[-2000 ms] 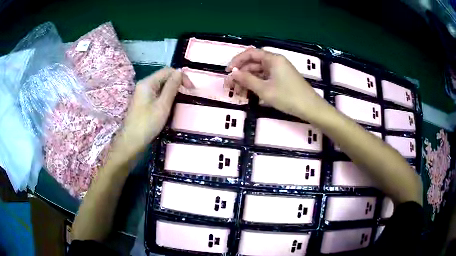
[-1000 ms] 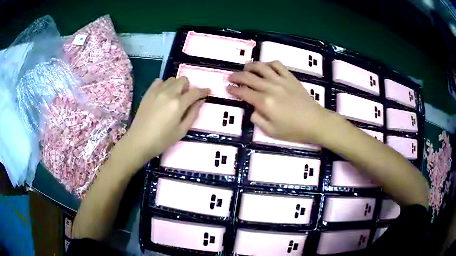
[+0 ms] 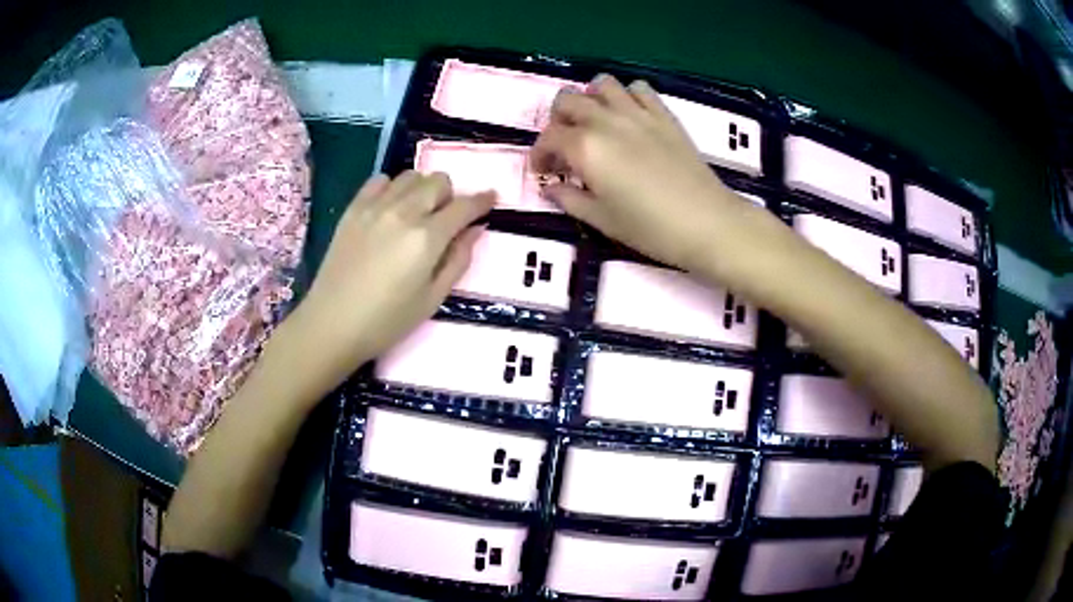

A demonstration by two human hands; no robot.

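Observation:
A pink phone case [image 3: 482,167] lies with its rim up in the second row of the left column of the black tray [image 3: 334,494]. My left hand [image 3: 406,241] rests over its lower left edge, fingers bent, thumb and fingertip at the case. My right hand [image 3: 612,147] is over its camera end, fingertips close together at the openings. A small pink insert [image 3: 550,180] seems to show at those fingertips. Whether the right fingers grip it is hard to tell. Another pink case [image 3: 500,94] lies above, partly hidden by my right hand.
A clear bag of pink inserts [image 3: 177,318] lies left of the tray, beside a pale bluish-white sheet [image 3: 30,271]. A loose pile of inserts [image 3: 1027,400] lies at the right on the green surface [image 3: 353,29]. Other pink cases fill the tray's remaining rows.
My left hand came down from the upper left edge onto the case. My right hand shifted over the camera end and is now slightly higher, its fingers more bunched. The tray appears slightly higher in view.

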